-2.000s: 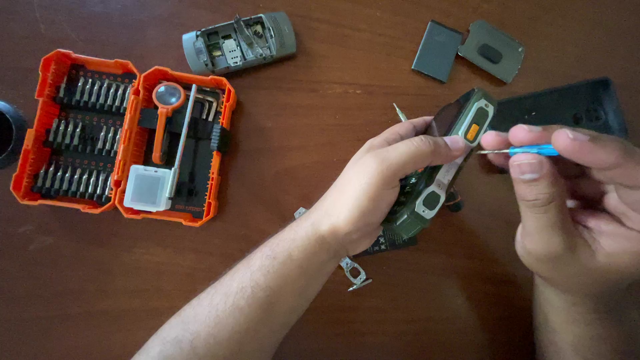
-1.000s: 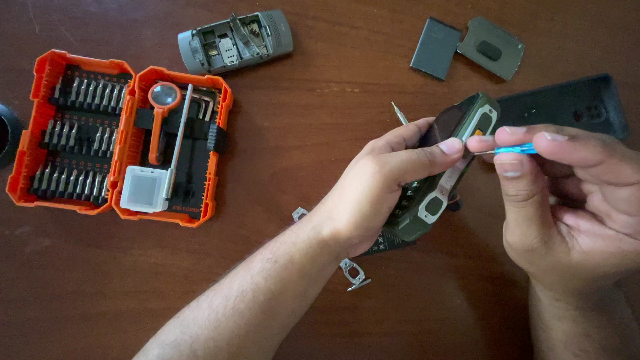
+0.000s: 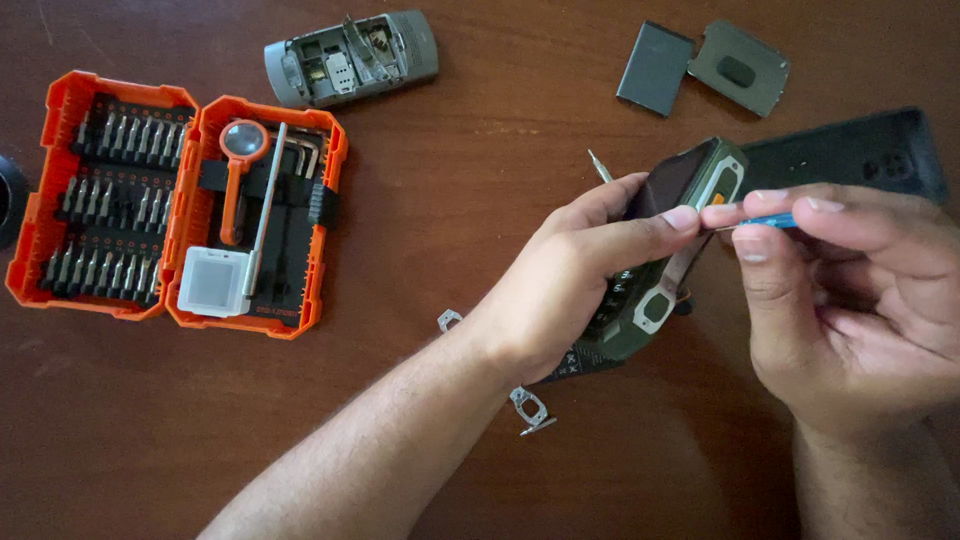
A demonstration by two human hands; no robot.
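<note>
My left hand (image 3: 577, 270) grips a dark green rugged keypad phone (image 3: 626, 337), tilted up on its edge so that its side faces right. That side carries a silver metal frame (image 3: 679, 262) and an orange button (image 3: 718, 199). In my right hand (image 3: 840, 277) a small screwdriver with a blue handle (image 3: 769, 220) is pinched between thumb and fingers, its thin shaft pointing left at the phone's side. My left thumb lies beside the shaft; the tip's exact contact is hidden. Another metal bit or driver (image 3: 598, 166) shows behind my left fingers.
An orange bit case (image 3: 330, 247) lies open at left with bits and a magnifier. An opened grey phone (image 3: 412, 52) is at the top. A battery (image 3: 655, 69), a back cover (image 3: 765, 79) and a black phone case (image 3: 840, 150) lie at right. Silver brackets (image 3: 529, 406) lie near my left wrist.
My right hand has moved slightly left with the screwdriver, and its fingers now sit closer to my left thumb. The orange button is more covered than two seconds ago.
</note>
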